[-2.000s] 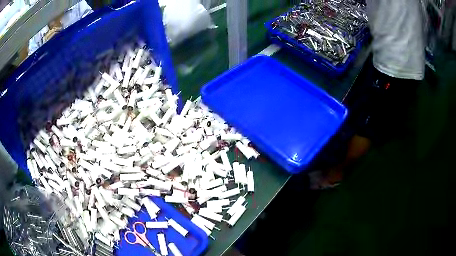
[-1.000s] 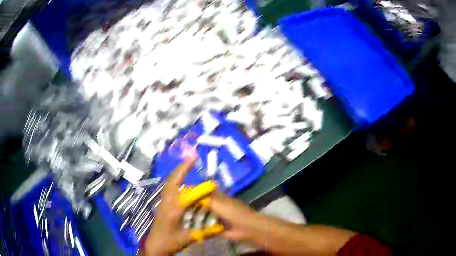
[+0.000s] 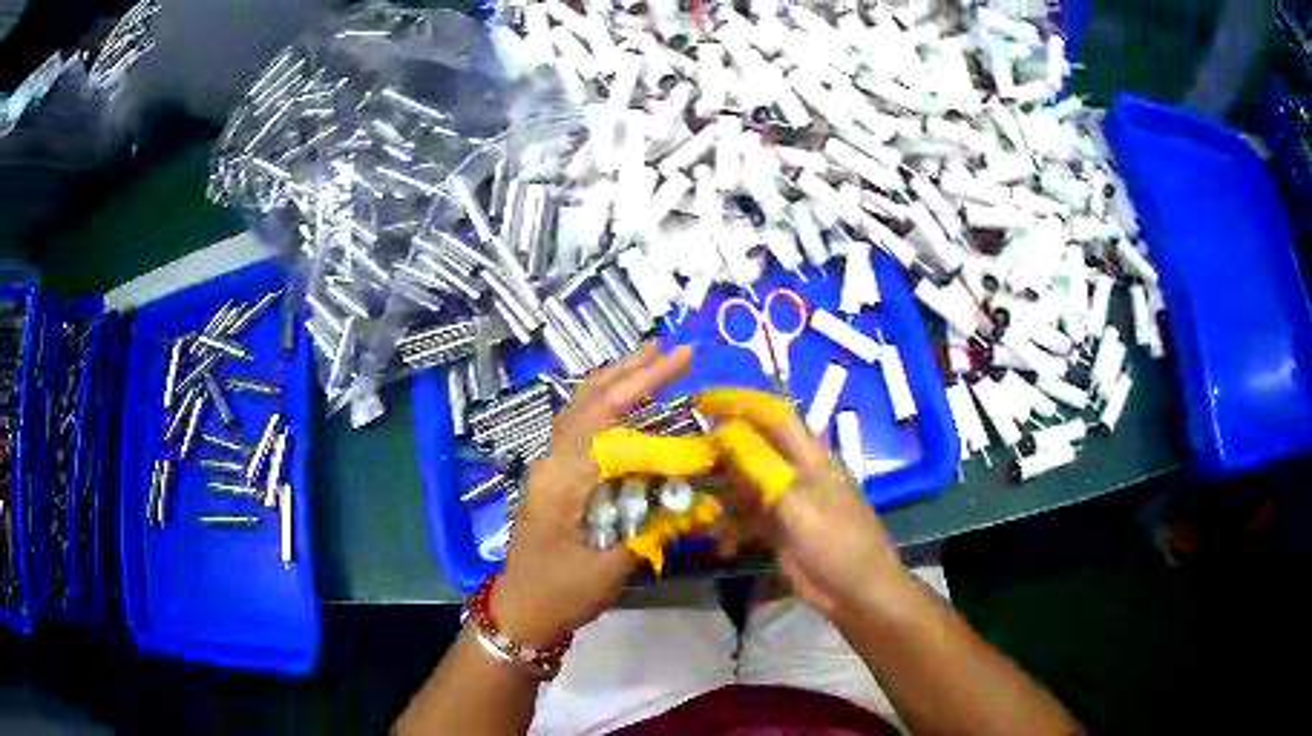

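My left hand (image 3: pixel 583 489), with yellow finger cots, holds a small bunch of silver tubes (image 3: pixel 633 503), their round pale ends showing, over the front of the blue work tray (image 3: pixel 915 482). My right hand (image 3: pixel 806 503), also with yellow cots, is close against the left at the bunch; its fingers are bent and blurred, and whether it grips a tube cannot be told. Loose silver tubes (image 3: pixel 515 417) lie in the tray's left part. Red-handled scissors (image 3: pixel 774 342) and several white cores (image 3: pixel 826 398) lie in its right part.
A big heap of white cores (image 3: pixel 806 144) lies behind and right of the work tray. A clear bag (image 3: pixel 417 130) spills silver tubes at upper left. A left tray (image 3: pixel 216 590) holds scattered tubes; stacked trays (image 3: pixel 58 475) stand far left. A blue tray (image 3: pixel 1223 288) is at right.
The view has swung left and down onto the work tray. The hands are now larger and centred, together at the tube bunch; two seconds ago neither hand was in view.
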